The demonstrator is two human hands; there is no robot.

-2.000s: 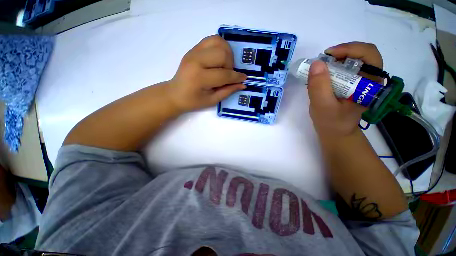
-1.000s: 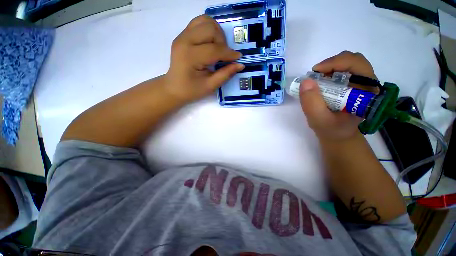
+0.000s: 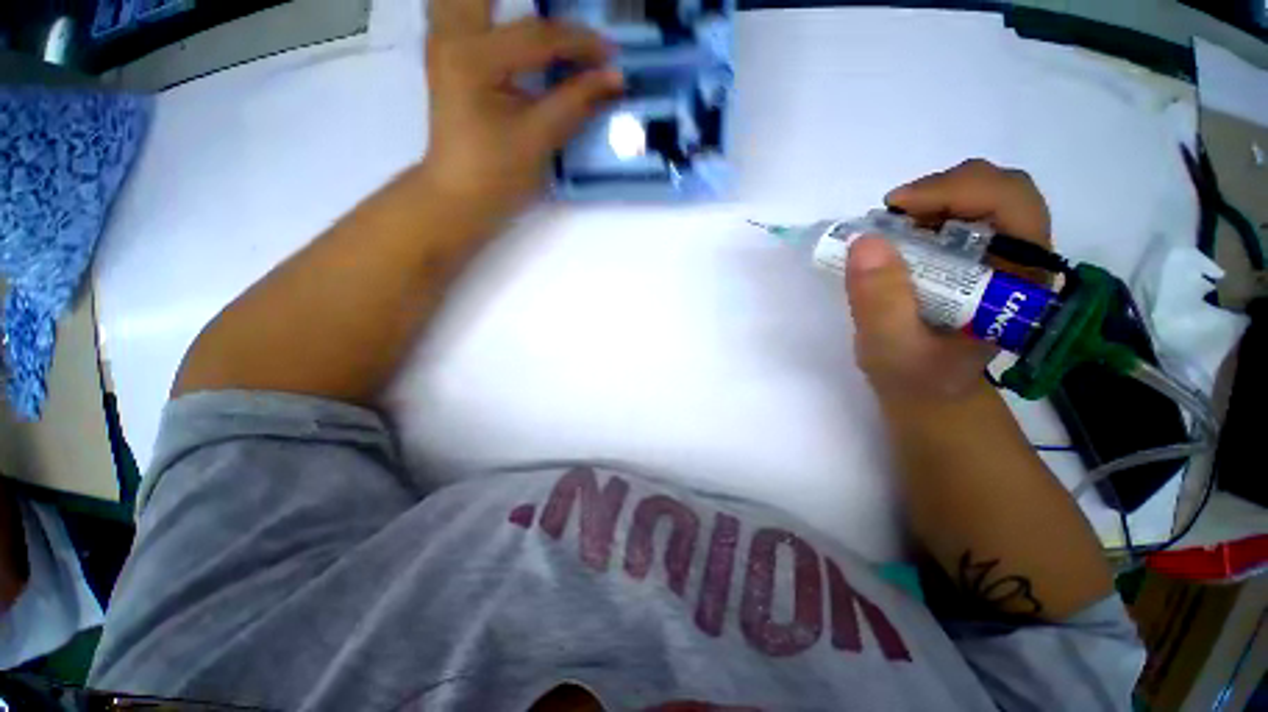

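A light blue open plastic housing [image 3: 654, 98] with black parts inside is at the top centre, blurred and cut off by the top edge. My left hand [image 3: 508, 104] holds it by its left side, at the join of its two halves. My right hand [image 3: 932, 299] grips a glue syringe [image 3: 925, 278] with a white and blue label. Its thin teal needle tip [image 3: 775, 228] points left, below and right of the housing, apart from it. A green adapter [image 3: 1064, 334] with a clear hose is on the syringe's rear.
White paper [image 3: 612, 320] lies under both hands. A bag of small blue parts [image 3: 63, 209] is at the left. At the right are a black smartphone [image 3: 1133, 431], crumpled white tissue [image 3: 1196, 313], dark-handled pliers [image 3: 1217, 209] and the clear hose [image 3: 1175, 390].
My left hand has moved the housing up and left, away from the needle tip, which now shows in full. My right hand has moved slightly down with the syringe still in it.
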